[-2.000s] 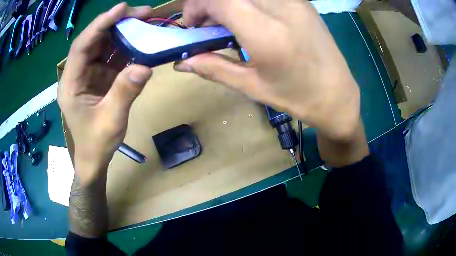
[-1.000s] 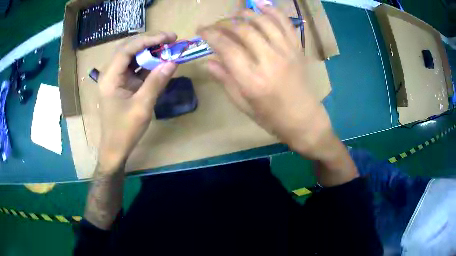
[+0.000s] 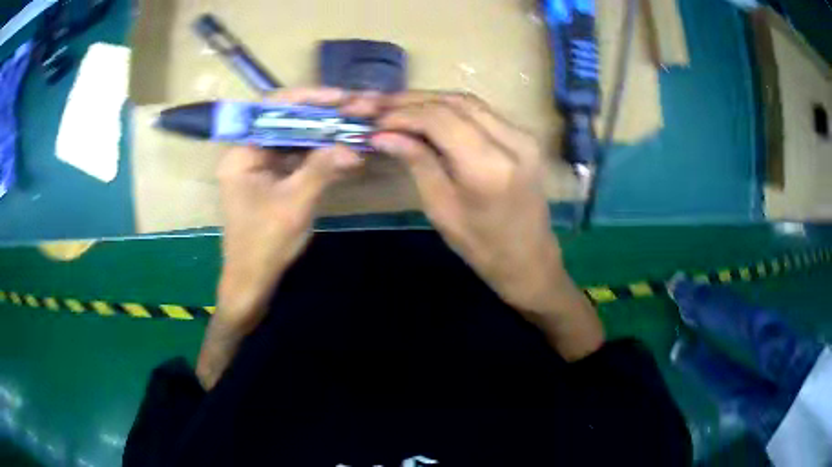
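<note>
The lavender-blue handle shell [image 3: 239, 122] is held level above the cardboard, its open side towards me. Its black tapered end cap [image 3: 187, 119] points left. A pale circuit board shows inside, blurred. My left hand [image 3: 274, 187] grips the middle of the shell from below, thumb on its near edge. My right hand [image 3: 465, 164] pinches the right end, which its fingers hide; a bit of red shows at the fingertips. The dark jig [image 3: 363, 64] sits just behind the hands. A slim black bar [image 3: 235, 53] lies left of the jig.
The blue electric screwdriver [image 3: 575, 77] lies at the right with its bit towards me and a black cord beside it. The cardboard box [image 3: 182, 196] is under the hands. A white paper sheet [image 3: 94, 111] lies left. Another box [image 3: 794, 119] and a person's legs [image 3: 748, 319] are at right.
The view has tipped down. The shell is now lower and nearer my body, with its open side showing and the black end cap at left. My right hand has closed on its right end.
</note>
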